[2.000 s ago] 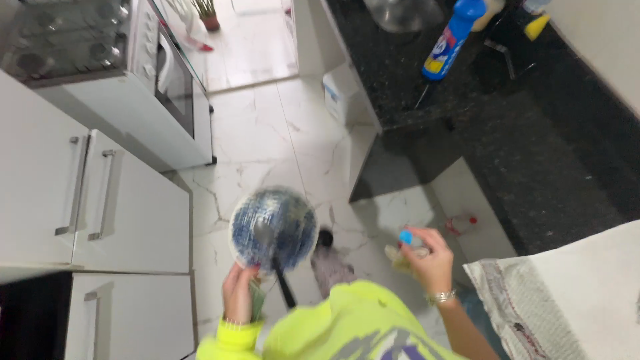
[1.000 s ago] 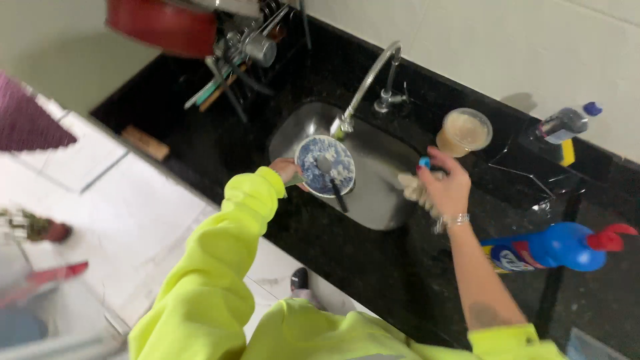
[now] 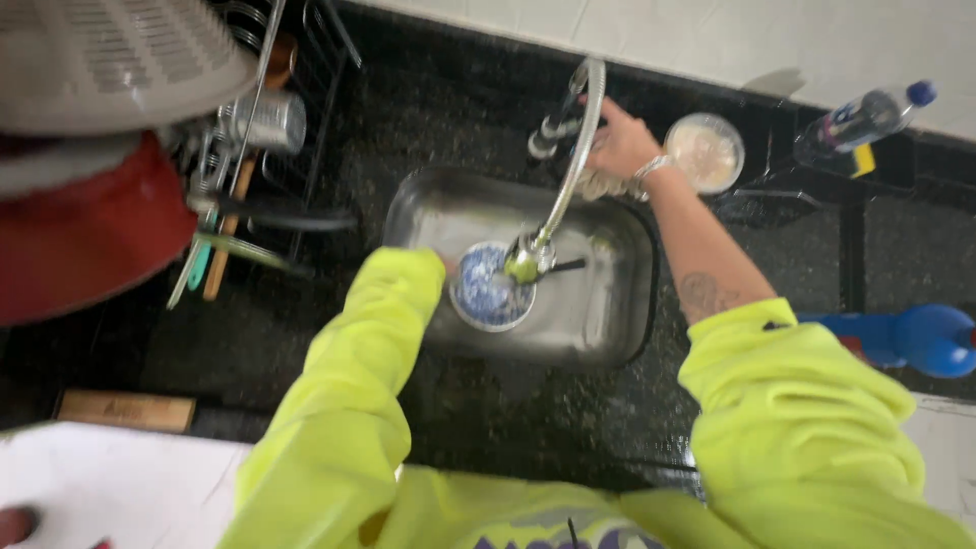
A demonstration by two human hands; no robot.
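A blue-and-white patterned bowl is in the stainless steel sink, under the faucet's spout. My left hand, mostly behind its yellow-green sleeve, grips the bowl's left rim. A utensil's black handle sticks out to the right of the bowl. Behind the faucet's flexible metal neck, my right hand reaches to the tap's base, index finger extended. A beige, crumpled cloth-like thing shows just under that hand at the sink's back edge; whether the hand holds it is hidden.
A dish rack with utensils, a red pot and a pale colander stand at left. Right of the faucet are a round tub and a clear bottle. A blue bottle lies at far right, a wooden block front left.
From facing the floor and stove, the view has swung to the sink. The bowl is now lower in the sink under the spout. My right hand has moved from the sink's right side to the tap.
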